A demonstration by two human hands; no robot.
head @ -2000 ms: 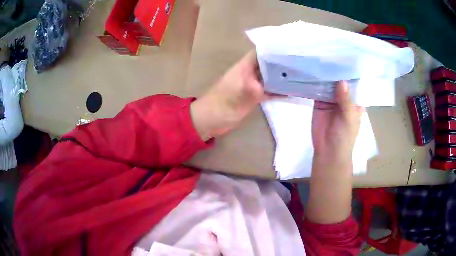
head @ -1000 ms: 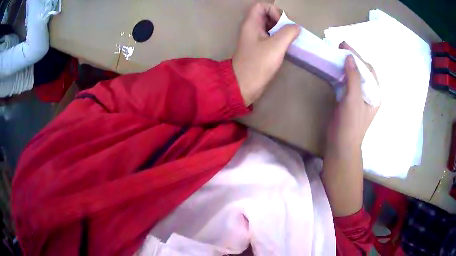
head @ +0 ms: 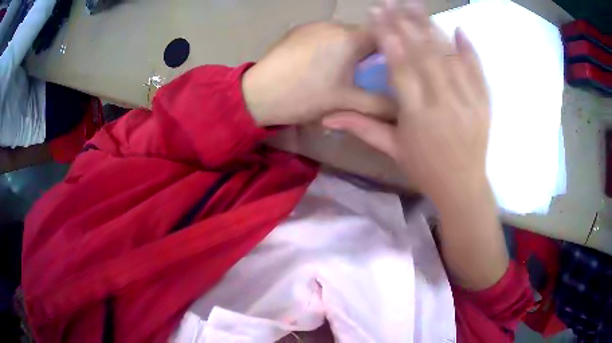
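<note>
The wrapped radio (head: 374, 75) shows only as a small bluish-lilac patch between my hands; the rest of it is hidden. My left hand (head: 315, 74) is closed around it from the left. My right hand (head: 436, 94) lies over its right side, fingers slightly blurred, thumb pointing left beneath it. The stack of white wrapping sheets (head: 527, 114) lies on the table just right of my right hand, bright and flat.
Red-and-black radios (head: 590, 57) stand stacked at the right edge. The cardboard-covered table (head: 248, 33) has a black round spot (head: 176, 52) and a small torn mark. At the left edge are a white sleeve (head: 23, 60) and dark items.
Since the earlier frames, the white sheet has been folded close around the radio. My right hand has moved left and now covers it beside my left hand. The view has shifted.
</note>
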